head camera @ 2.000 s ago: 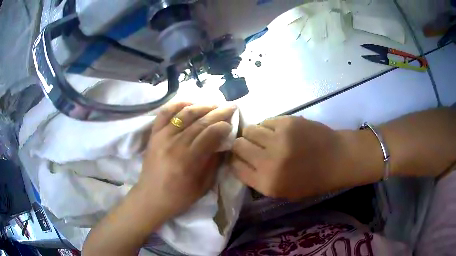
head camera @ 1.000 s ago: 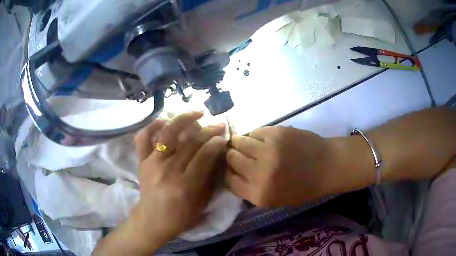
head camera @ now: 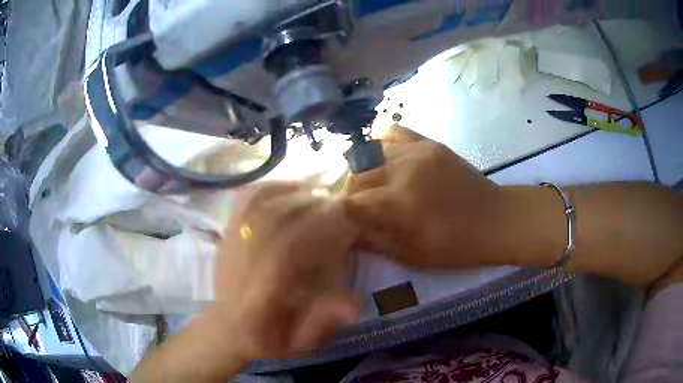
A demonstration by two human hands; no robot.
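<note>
White garment cloth (head camera: 142, 258) lies in crumpled folds left of the needle area and runs under my left hand. My left hand (head camera: 281, 262), with a gold ring, is blurred over the cloth's right side; whether it grips cloth cannot be told. My right hand (head camera: 419, 202) is at the needle area, its fingers bent beside and partly behind the dark block (head camera: 365, 155). What its fingertips hold is hidden. The sewing machine head (head camera: 217, 45) overhangs the work, with a grey cylinder (head camera: 305, 91) and a curved metal loop (head camera: 120, 142). The needle is lost in glare.
Snips (head camera: 595, 114) with red and yellow-green handles lie at the right. Pale fabric scraps (head camera: 502, 63) lie behind them. A small brown patch (head camera: 395, 298) is on the table near the ruler-marked strip (head camera: 449, 318) at the front edge. More cloth (head camera: 45, 82) is at the far left.
My right hand has moved up to the dark block. My left hand has shifted down and is more blurred. The cloth at the front has moved away, uncovering the brown patch. The camera view has shifted.
</note>
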